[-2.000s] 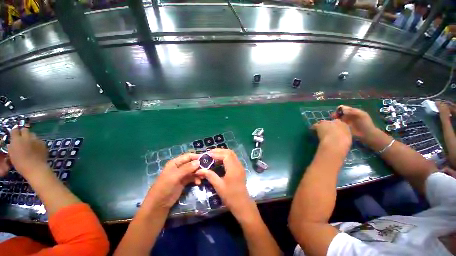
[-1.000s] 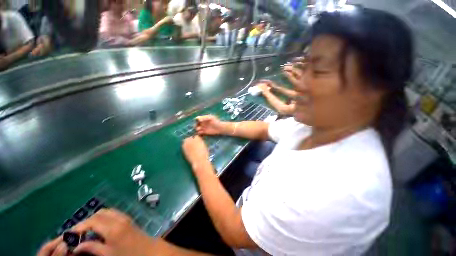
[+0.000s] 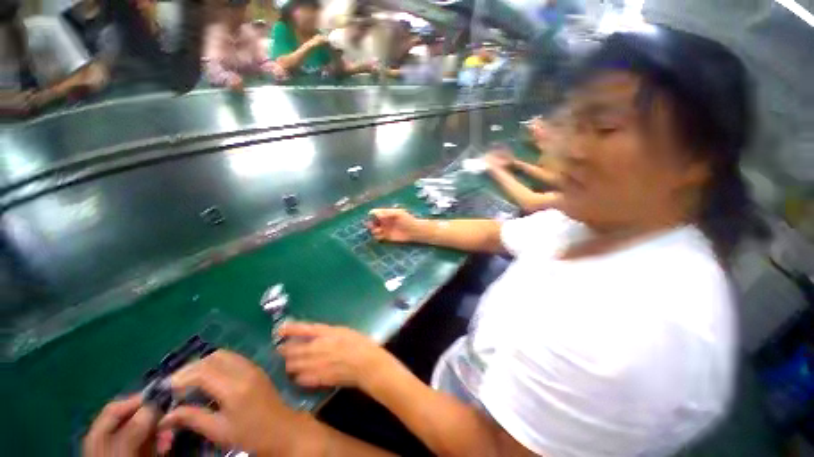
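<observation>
My left hand [image 3: 120,430] and my right hand [image 3: 234,403] are at the lower left, close together, and hold a small dark watch module [image 3: 159,391] between their fingertips. It is blurred. Below and behind them lies a clear blister tray [image 3: 234,332] with black modules [image 3: 183,350] in some pockets, partly hidden by my hands. A short row of silvery frames [image 3: 274,302] lies right of the tray. Another person's hand [image 3: 326,355] is on the near end of that row.
A person in a white shirt [image 3: 616,330] sits close on the right, one arm over a second clear tray [image 3: 393,261]. More silvery frames [image 3: 437,191] lie beyond. The dark belt [image 3: 116,241] carries spaced small units [image 3: 290,203]. People sit across the line.
The neighbour's near hand has moved from their own tray to the frames beside my tray. The view has shifted slightly. My hands still hold a module at the lower left.
</observation>
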